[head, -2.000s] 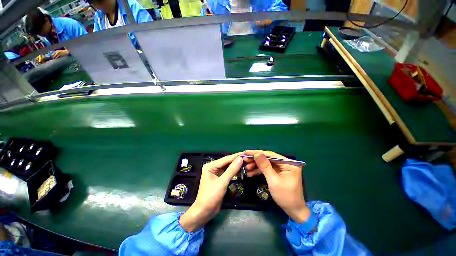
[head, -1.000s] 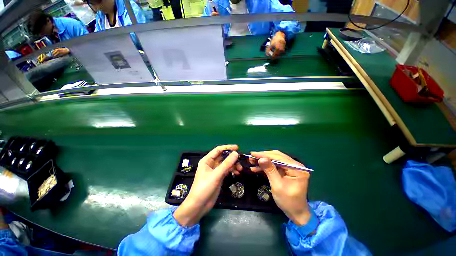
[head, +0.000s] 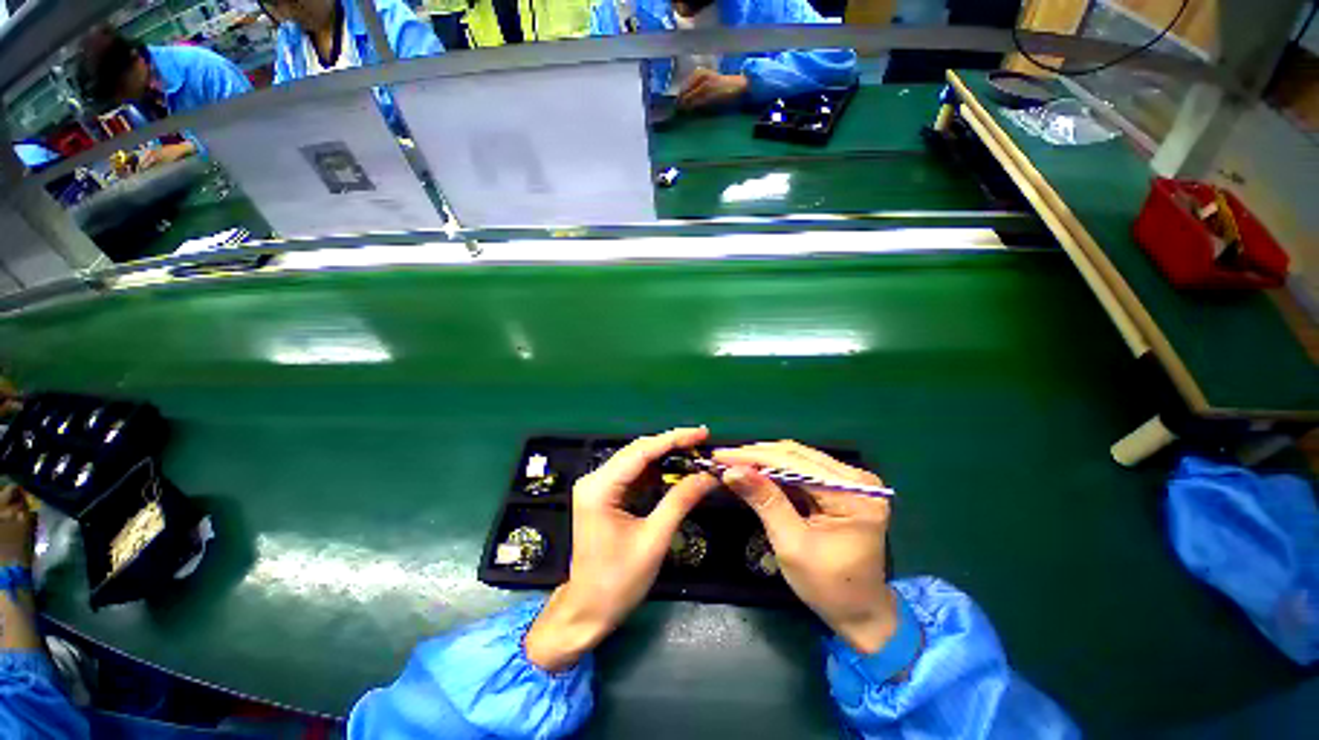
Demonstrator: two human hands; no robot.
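Observation:
The black component tray (head: 495,567) lies on the green bench in front of me, with small round gold and silver units in its visible pockets, such as the round unit (head: 524,547) at front left. My left hand (head: 622,542) holds a small dark and gold round unit (head: 680,464) between thumb and fingers above the tray. My right hand (head: 817,535) grips a slim pale tool (head: 825,482), its tip end at the unit. Both hands nearly meet and hide the middle and right pockets. Fine detail of the unit is blurred.
At left are a neighbour's black tray (head: 70,445), a small parts box (head: 138,538) and a person's hand (head: 15,528). A metal rail and paper sheets (head: 528,152) cross beyond. Across stands another tray (head: 803,116). A red basket (head: 1208,239) sits on the right side table.
My left hand's grip has shifted and the dark and gold unit now shows between the fingers. The tool has tilted slightly. A neighbour's hand has appeared at left; the person opposite has moved a hand leftward.

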